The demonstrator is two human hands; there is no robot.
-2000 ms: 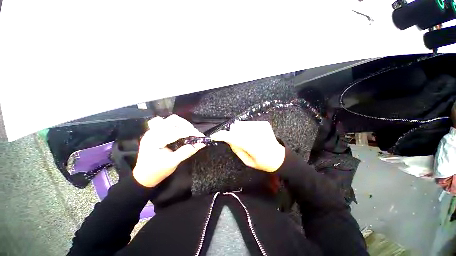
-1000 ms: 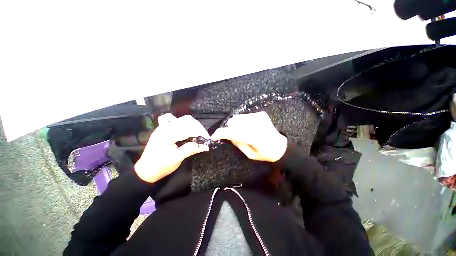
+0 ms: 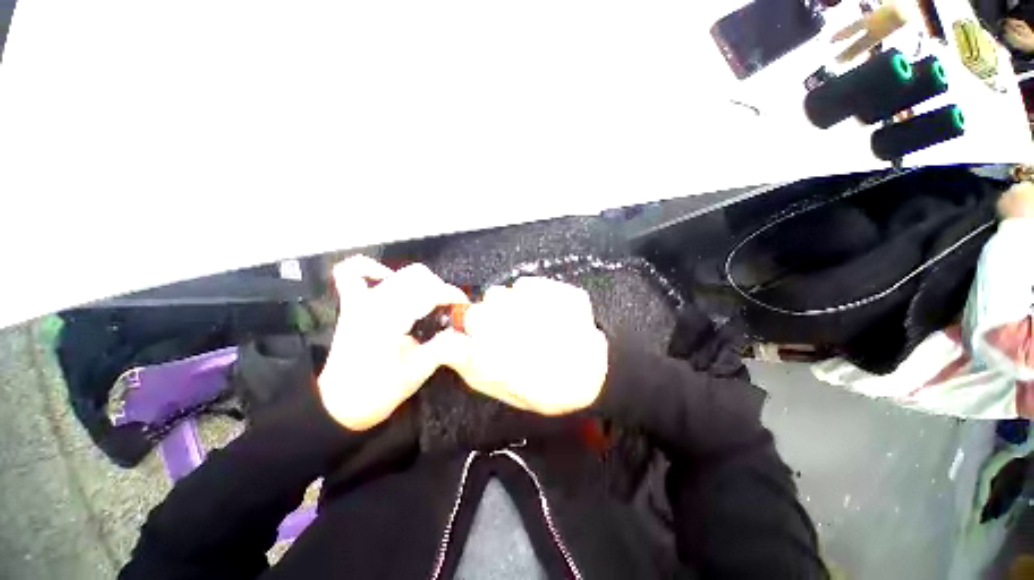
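Note:
A dark speckled garment (image 3: 618, 300) lies across my lap, partly under the table edge. A black trim with silvery glints (image 3: 561, 266) curves along it behind my right hand. My left hand (image 3: 388, 340) is pinched on a short dark section of the trim, in front of my lap. My right hand (image 3: 531, 346) touches my left at the fingertips and also closes on the trim. A small orange-red patch shows between the hands. A needle or thread cannot be made out.
A large white table (image 3: 374, 125) spans the top. On it are a phone (image 3: 765, 36) and black spools (image 3: 921, 133). At right a person's hand (image 3: 1017, 202) is at a black garment (image 3: 896, 255) with a pale chain-like edge. A purple plastic item (image 3: 176, 387) stands lower left.
My right hand has moved left against my left hand, covering more of the trim. The view has shifted, showing the phone, more of the spools and more of the person at right.

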